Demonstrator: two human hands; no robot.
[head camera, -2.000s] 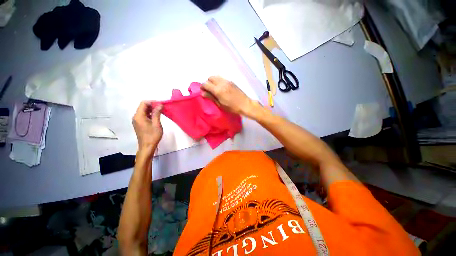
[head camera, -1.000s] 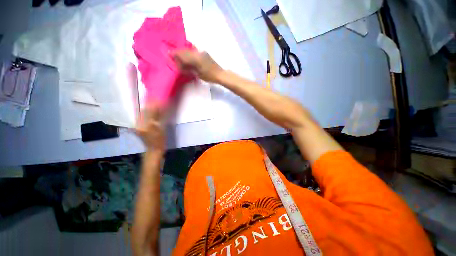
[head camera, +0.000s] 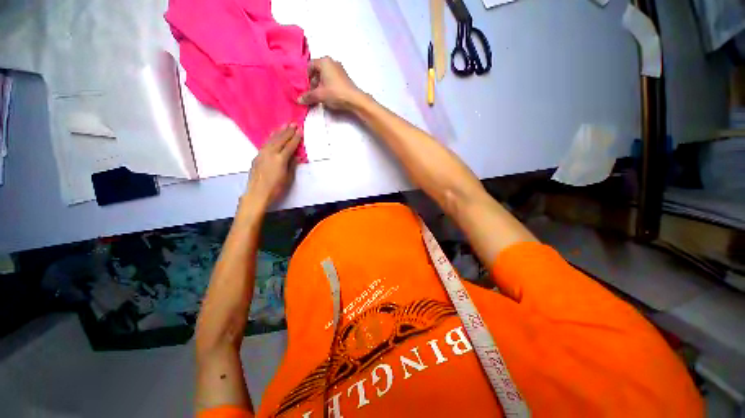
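Note:
A bright pink garment (head camera: 237, 61) lies spread over white pattern paper (head camera: 216, 135), its top cut off by the upper picture edge. My left hand (head camera: 275, 163) has its fingers together on the garment's lower end, near the table's front edge; its thumb is not clearly seen. My right hand (head camera: 329, 84) pinches the garment's right edge between thumb and fingers, a little above my left hand. The paper curls up along a fold left of the garment.
Black-handled shears (head camera: 470, 49), a yellow pen (head camera: 430, 84) and a tan curve (head camera: 439, 37) lie to the right. A clear ruler (head camera: 412, 69) lies beside them. A black phone (head camera: 124, 186) is at the near left. A white paper piece (head camera: 586, 155) lies at the right edge.
The pink garment was bunched between both hands, then swung forward and left; now it lies spread out. My hands have come closer together at its lower right edge. The view has shifted nearer the table's front.

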